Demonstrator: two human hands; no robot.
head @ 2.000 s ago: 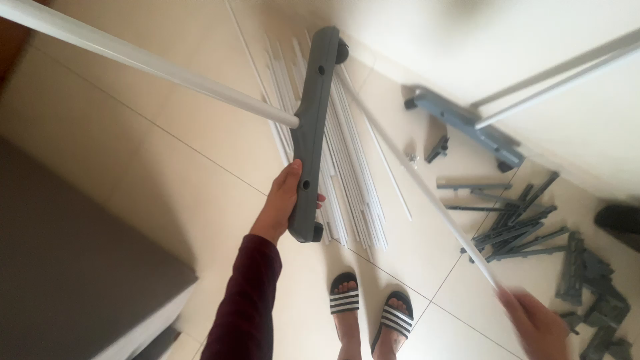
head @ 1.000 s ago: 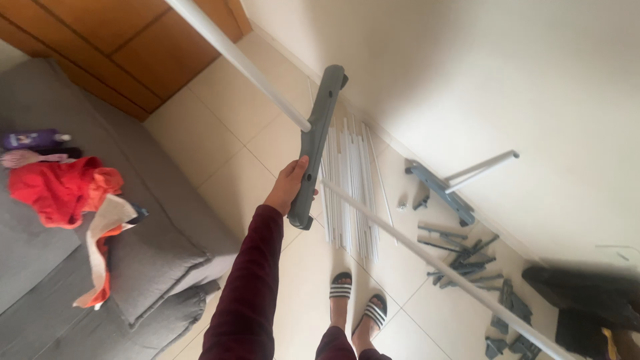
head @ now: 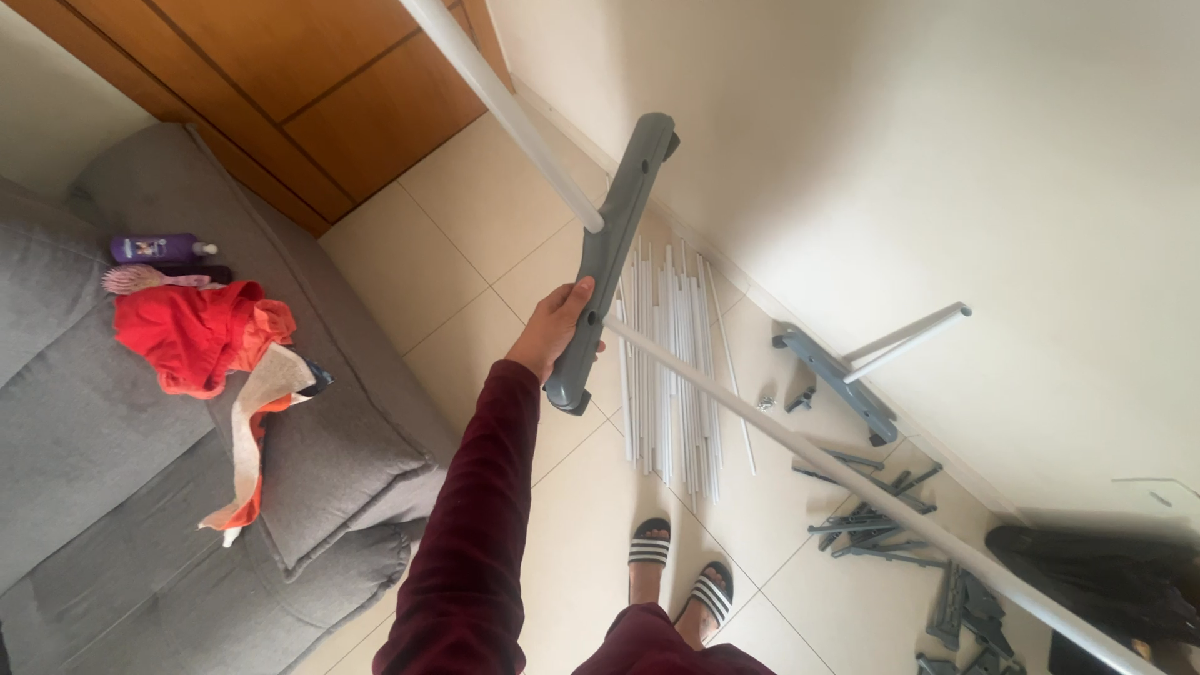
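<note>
My left hand (head: 551, 328) grips a grey plastic base bar (head: 619, 225) near its lower end, holding it up in the air. A thick white tube (head: 506, 108) joins the bar's middle and runs up to the left. From beside my fingers a long white tube (head: 778, 422) slants down to the lower right edge. My right hand is out of view. Beyond the bar, a bundle of thin white rods (head: 670, 375) lies on the tiled floor.
A similar base bar with a short tube (head: 834, 380) rests by the wall. Dark grey plastic parts (head: 872, 534) are piled on the tiles. Left is a grey sofa (head: 347, 450) with red clothing (head: 187, 337), a hairbrush (head: 141, 278) and a purple bottle (head: 155, 248). A wooden door (head: 375, 103) stands behind.
My right hand, seen at the lower right two seconds ago, has left the view. My left hand keeps hold of the base bar. The view has shifted to take in the sofa and door.
</note>
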